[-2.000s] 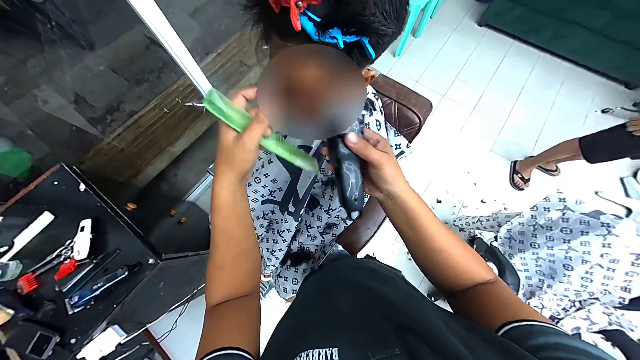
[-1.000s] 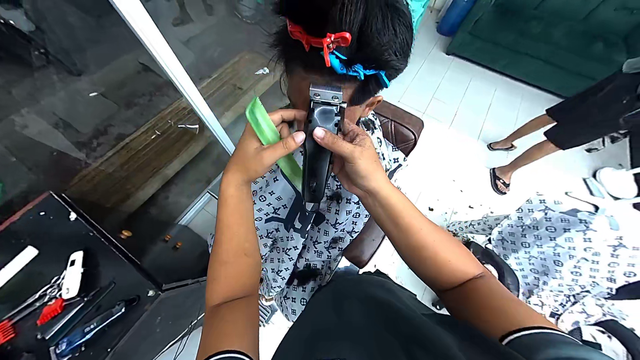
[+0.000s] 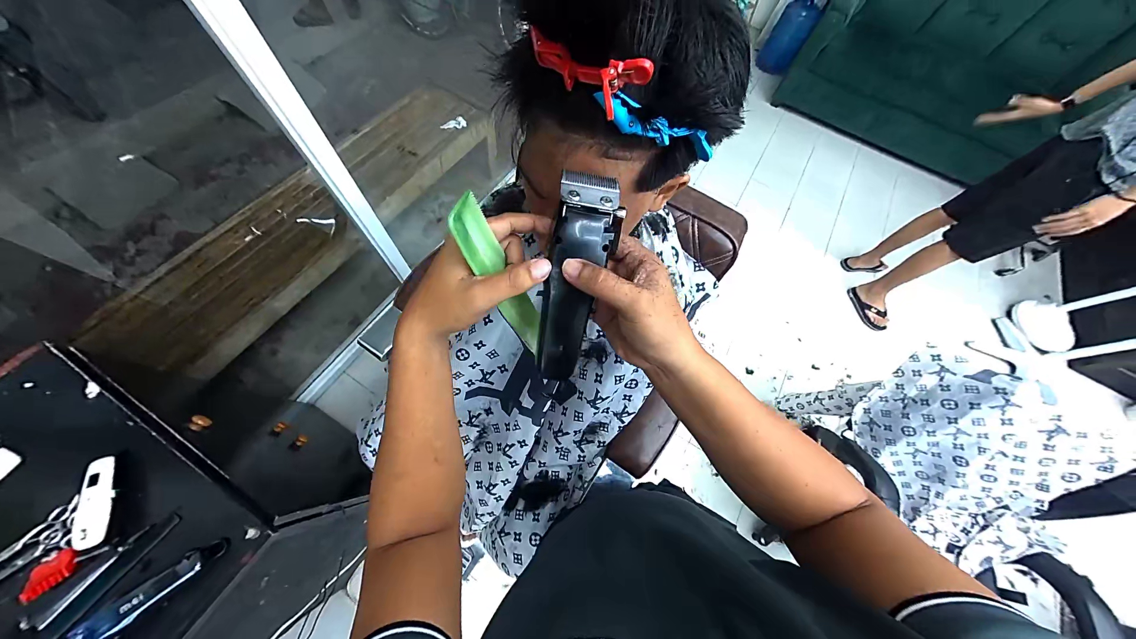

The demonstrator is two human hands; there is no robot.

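Note:
Black hair clippers (image 3: 581, 266) with a metal blade are held upright before the face of a seated person. My right hand (image 3: 635, 306) grips their right side, its thumb on the body. My left hand (image 3: 475, 275) has its thumb at the clippers' left edge and holds a green comb (image 3: 479, 235) slanting down behind the thumb. The person's black hair (image 3: 674, 44) is pinned by a red hair clip (image 3: 590, 71) and a blue hair clip (image 3: 661, 129). A patterned barber cape (image 3: 497, 399), with cut hair on it, covers the person's body.
A black counter (image 3: 177, 568) at lower left bears scissors (image 3: 44, 537), a white trimmer-like device (image 3: 94, 503) and a dark trimmer (image 3: 146, 595). Brown chair padding (image 3: 710, 226) surrounds the seated person. Another person in sandals (image 3: 867, 309) stands at right near a green sofa (image 3: 914, 80); another patterned cape (image 3: 958, 426) lies lower right.
Two seconds ago my hands were farther apart, the clippers pointing down in my right hand and the comb extended across. They have come together, and the clippers now stand blade up.

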